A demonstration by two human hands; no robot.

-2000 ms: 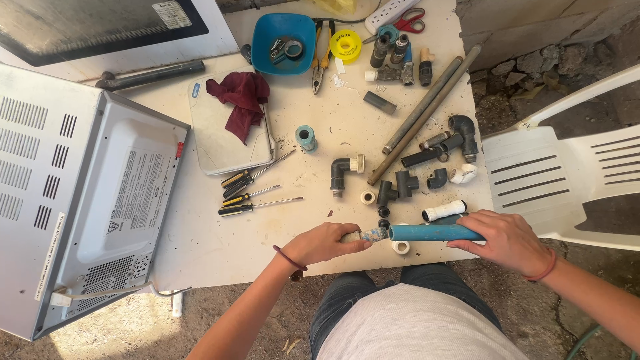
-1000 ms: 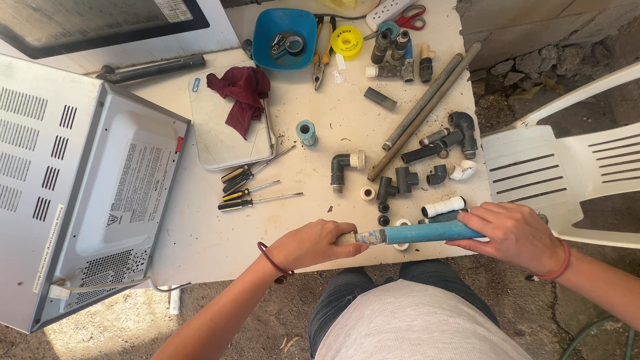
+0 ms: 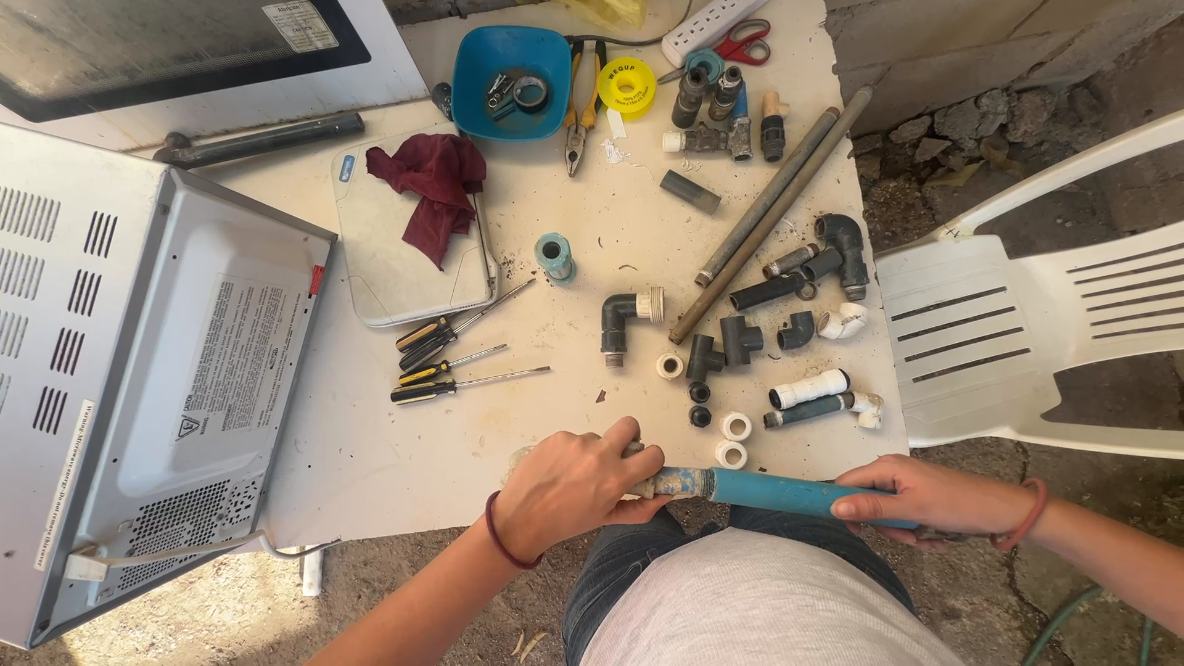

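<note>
My right hand (image 3: 893, 499) grips the right end of a blue plastic pipe (image 3: 786, 492), held level over the table's front edge. At the pipe's left end is a worn fitting (image 3: 680, 483) with flaking blue paint; my left hand (image 3: 587, 476) is closed around its left part, which the fingers partly hide. Just behind the pipe lie two white plastic rings (image 3: 731, 454). Beyond them are black pipe tees (image 3: 740, 340), a black elbow with a white threaded end (image 3: 614, 326), a white pipe piece (image 3: 809, 388) and a dark pipe piece with a white elbow (image 3: 814, 409).
Several screwdrivers (image 3: 451, 385), a bathroom scale (image 3: 407, 287) under a maroon cloth (image 3: 435, 190), and a microwave oven (image 3: 213, 370) are on the left. Farther back are a blue bowl (image 3: 513, 125), pliers (image 3: 575, 139), yellow thread tape (image 3: 626, 87) and two long pipes (image 3: 768, 199). A white plastic chair (image 3: 962, 324) adjoins the right edge.
My left hand has changed its grip on the fitting, its fingers now raised and curled over it. My right hand still holds the blue pipe.
</note>
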